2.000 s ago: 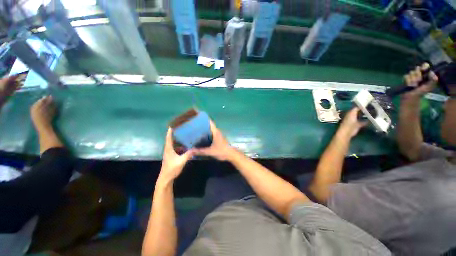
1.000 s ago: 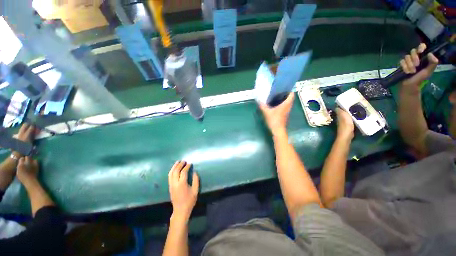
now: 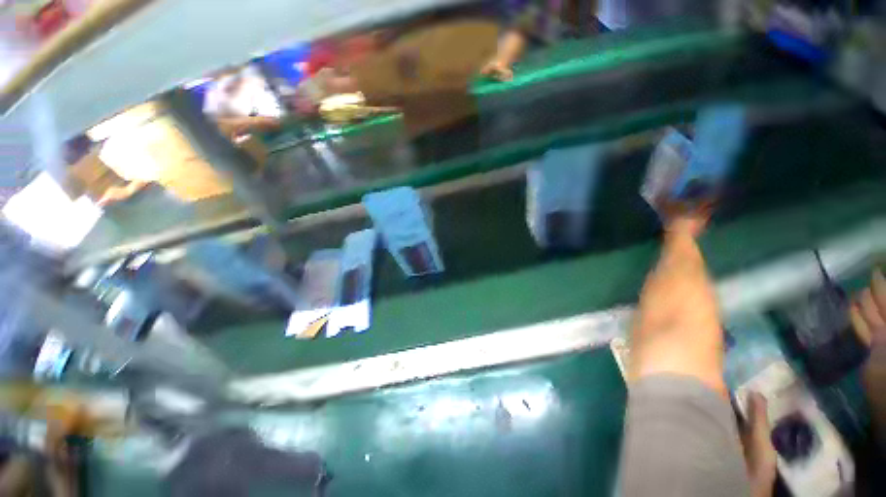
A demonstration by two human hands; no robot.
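Observation:
My right hand (image 3: pixel 688 215) reaches far forward at the upper right, blurred, and holds the base of a light blue and white retail box (image 3: pixel 717 146) over the dark green conveyor belt (image 3: pixel 466 301). The box's flap stands up. My left hand is not in view. Other blue boxes stand on the belt: one (image 3: pixel 565 194) left of my hand, one (image 3: pixel 404 231) further left, and a pair with spread white flaps (image 3: pixel 335 286) beside it.
A pale rail (image 3: pixel 437 354) separates the belt from the glossy green bench (image 3: pixel 466 437). A white device housing (image 3: pixel 792 432) lies at the lower right by a neighbour's hand (image 3: pixel 758 442). A blurred grey driver (image 3: pixel 185 388) hangs at the lower left. People are beyond the belt.
My right hand has moved forward from the near side of the rail out over the belt with the box. My left hand has left the picture. The view has swung and tilted forward.

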